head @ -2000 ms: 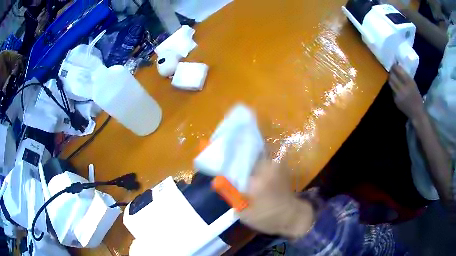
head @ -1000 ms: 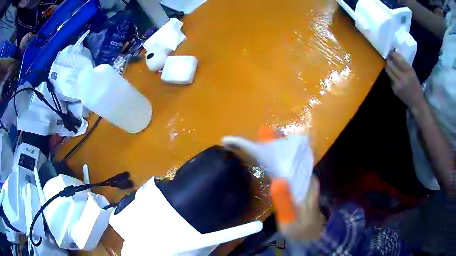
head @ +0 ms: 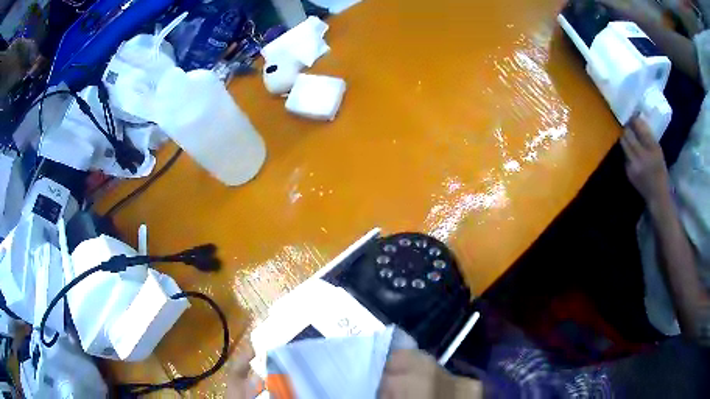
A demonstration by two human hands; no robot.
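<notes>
A white security camera [head: 300, 312] with a black dome head [head: 416, 288] lies at the bottom centre, its ring of small round lenses facing up. White antennas stick out on both sides of it. My right hand [head: 424, 378] holds a pale folded wiping cloth [head: 335, 365] over the camera's white housing. An orange finger cot shows at the cloth's lower left edge. My left hand [head: 241, 378] is at the housing's left side, blurred and mostly cut off by the bottom edge; it appears to hold the camera.
Wrapped white cameras and black cables crowd the left side. A translucent white bottle [head: 214, 128] lies at upper left. A white block [head: 315, 97] and a round white part [head: 281, 76] are beyond it. At right, another person's hand [head: 644, 160] touches another camera [head: 632, 74].
The camera has turned, and its lens ring now shows. My right hand and the cloth have moved from the dome side left and down onto the housing. My left hand now shows at the bottom.
</notes>
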